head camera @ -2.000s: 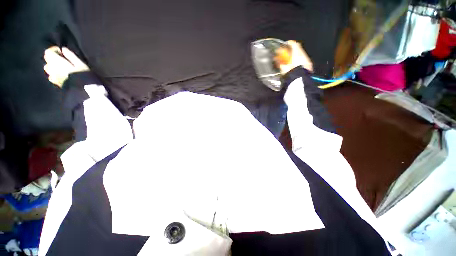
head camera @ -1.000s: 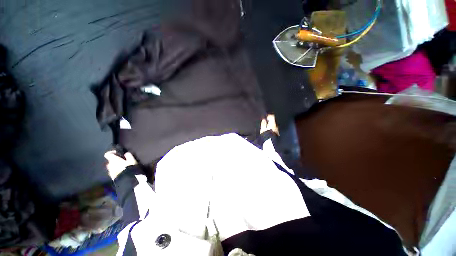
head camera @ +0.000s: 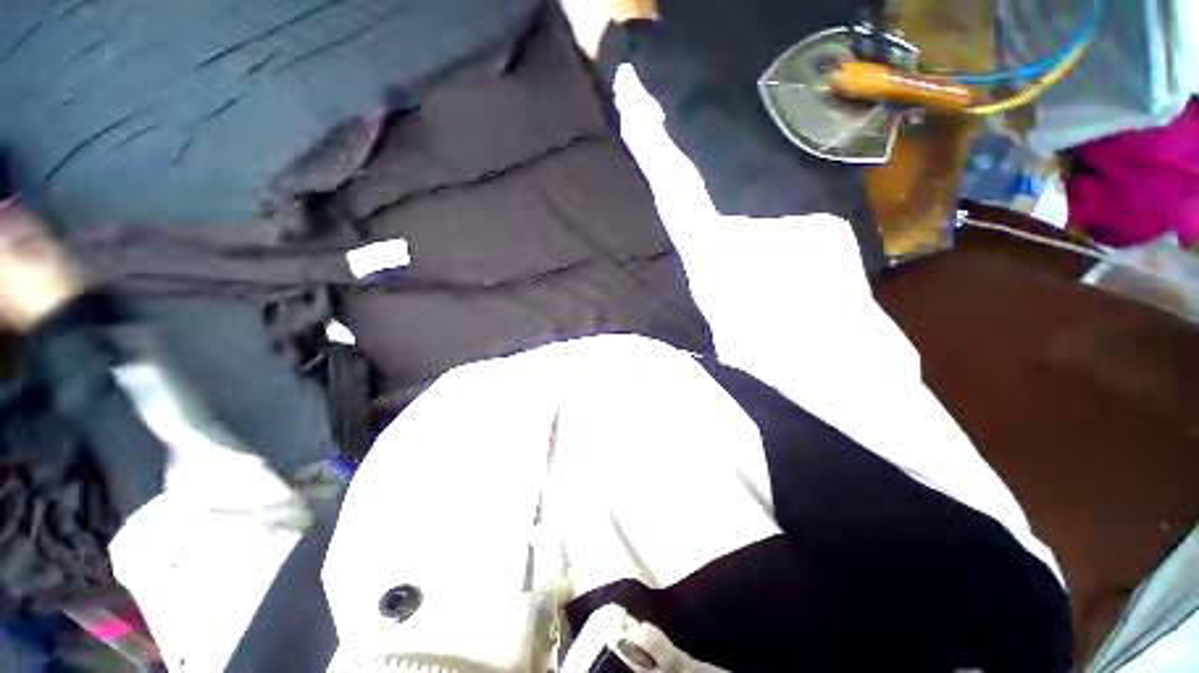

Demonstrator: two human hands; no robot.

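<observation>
A dark brown-black garment (head camera: 513,210) lies on the table in front of me, with a white tag (head camera: 379,258) and a smaller white tag (head camera: 341,333) at its left part. A long dark sleeve (head camera: 211,256) stretches out to the left. My left hand (head camera: 33,270), blurred at the left edge, is at the sleeve's outer end and appears closed on it. My right hand (head camera: 598,13) is at the garment's upper right, cut off by the top edge; its fingers are hidden.
The steam iron (head camera: 799,105), with an orange-brown handle, rests partly on a worn yellow-brown board (head camera: 940,171) at upper right. Its blue and yellowish lines run right. A dark garment pile (head camera: 53,526) is at lower left. Brown surface (head camera: 1012,342) and bright pink cloth (head camera: 1137,184) are at right.
The iron has left my right hand and is parked on the board. My left hand has moved far left, with the sleeve now stretched out. My right hand has moved up from the garment's near edge.
</observation>
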